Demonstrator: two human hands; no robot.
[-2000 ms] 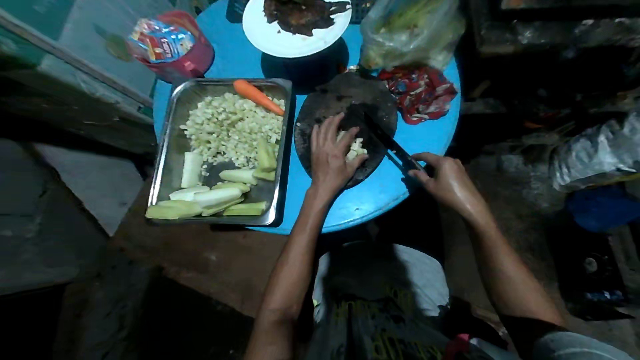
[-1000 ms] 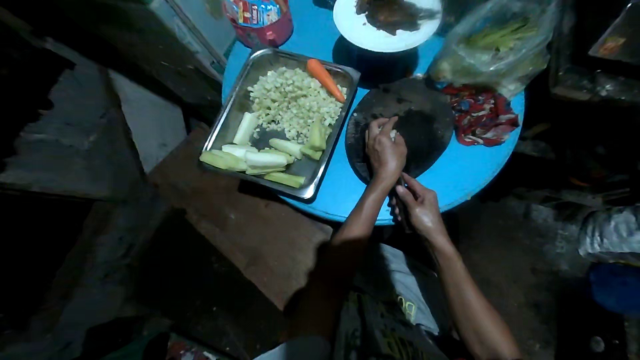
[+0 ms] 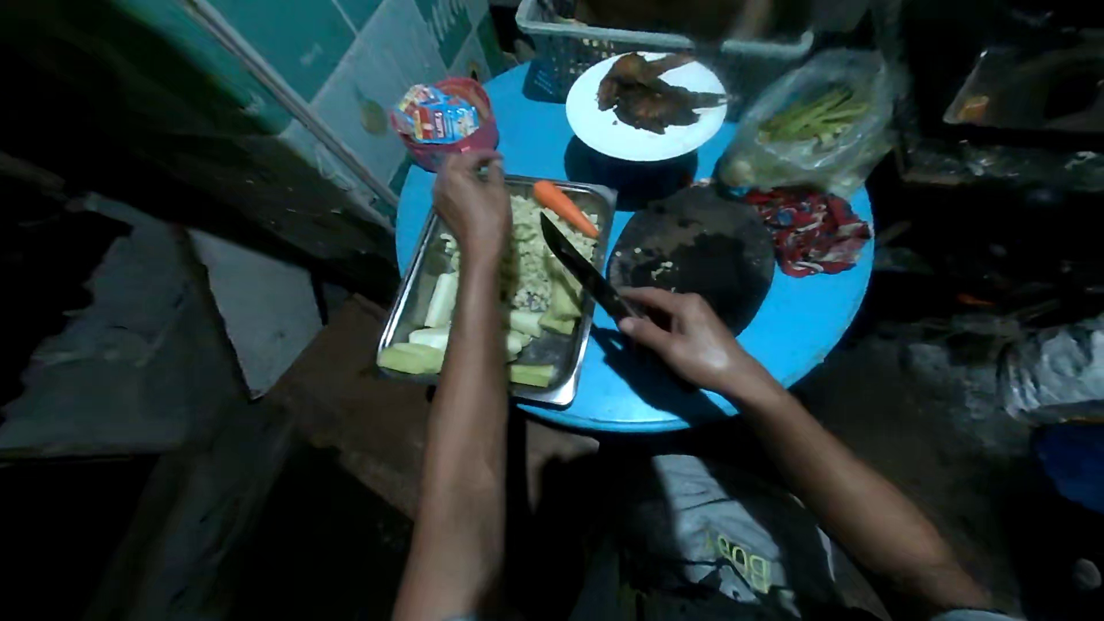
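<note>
My right hand [image 3: 690, 336] grips a dark-bladed knife [image 3: 580, 266], its blade pointing up and left over the right rim of a metal tray [image 3: 398, 323]. My left hand [image 3: 474, 203] is at the tray's upper left, fingers bent near a pink container; whether it holds anything cannot be told. In the tray lie diced pale vegetable [image 3: 528, 250], longer peeled pale green pieces [image 3: 412, 358] and an orange carrot [image 3: 565, 209]. Right of the tray, a round dark chopping board [image 3: 703, 250] bears a few small bits.
All this stands on a round blue table [image 3: 638, 414]. Behind are a white plate [image 3: 595, 138] with dark cooked food, a plastic bag [image 3: 862, 129] of green vegetables, a plastic basket [image 3: 552, 52] and the pink container [image 3: 431, 155] with packets. A red crumpled wrapper [image 3: 815, 233] lies right of the board.
My left hand has moved from the chopping board to the tray's upper left. My right hand has lifted the knife toward the tray. Diced pieces seen earlier under my left hand are mostly off the board.
</note>
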